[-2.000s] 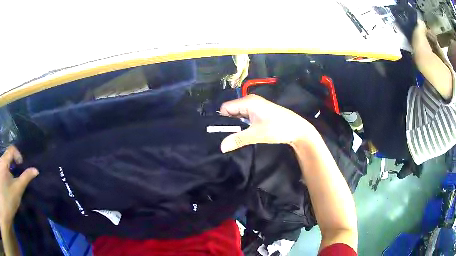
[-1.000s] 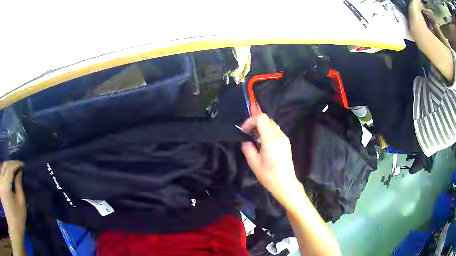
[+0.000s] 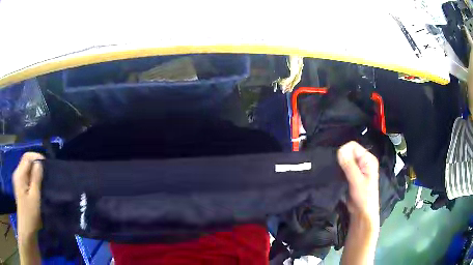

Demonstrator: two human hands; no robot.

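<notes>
A black garment [image 3: 207, 181] is stretched flat between my two hands above my lap, its long straight band along the top. A small white label [image 3: 293, 167] lies on the band near the right end. Blurred white lettering [image 3: 83, 211] shows at the left part of the cloth. My left hand [image 3: 29, 178] is closed on the left end of the garment. My right hand [image 3: 358, 165] is closed on the right end. No tool can be made out in either hand.
A white table [image 3: 207, 26] with a yellow edge spans the top. A blue crate [image 3: 155, 77] stands beneath it. A red frame [image 3: 296, 119] with a black garment pile [image 3: 332, 217] is at right. Another person's striped sleeve [image 3: 460, 160] shows at the right rim.
My right hand has moved right and down and now grips the garment's end. The band is pulled out straight and wide. The view has shifted, so the table and frame sit further right.
</notes>
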